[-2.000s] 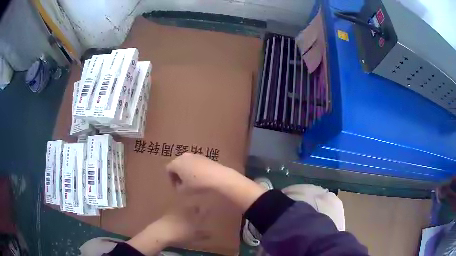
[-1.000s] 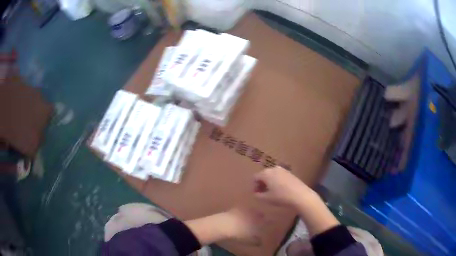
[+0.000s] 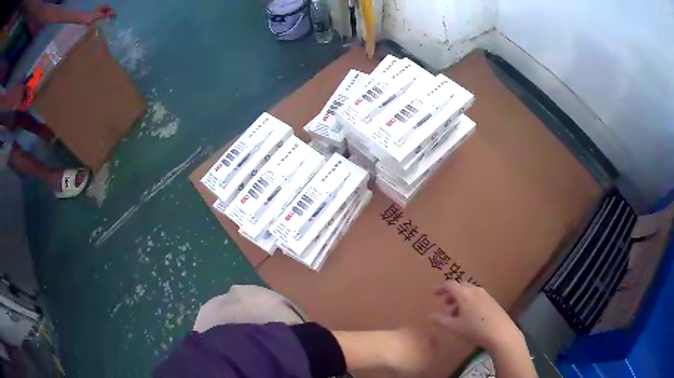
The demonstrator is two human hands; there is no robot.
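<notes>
White toothbrush boxes lie in piles on a brown cardboard sheet (image 3: pixel 510 177). The near pile (image 3: pixel 321 203) has three columns side by side. The far pile (image 3: pixel 425 114) is higher, with its top boxes tilted. My right hand (image 3: pixel 477 314) is over the sheet's lower right part, beside the black characters, empty, with its fingers loosely bent and apart. My left hand (image 3: pixel 425 343) is low over the sheet, just left of my right wrist. It is blurred against the cardboard, and its fingers are not clear. No box shows in it.
Black conveyor rollers (image 3: pixel 595 255) and the blue machine (image 3: pixel 635 347) are at the lower right. A coworker's hand (image 3: pixel 102 13) is on an upright brown carton (image 3: pixel 92 103) at the upper left, with an orange-red tool (image 3: pixel 33 83) beside it. A bucket (image 3: pixel 288 18) and a bottle stand behind.
The view has swung left, so the piles sit further right and the coworker now shows. My right hand's fingers have loosened from a closed curl. The piles look unchanged.
</notes>
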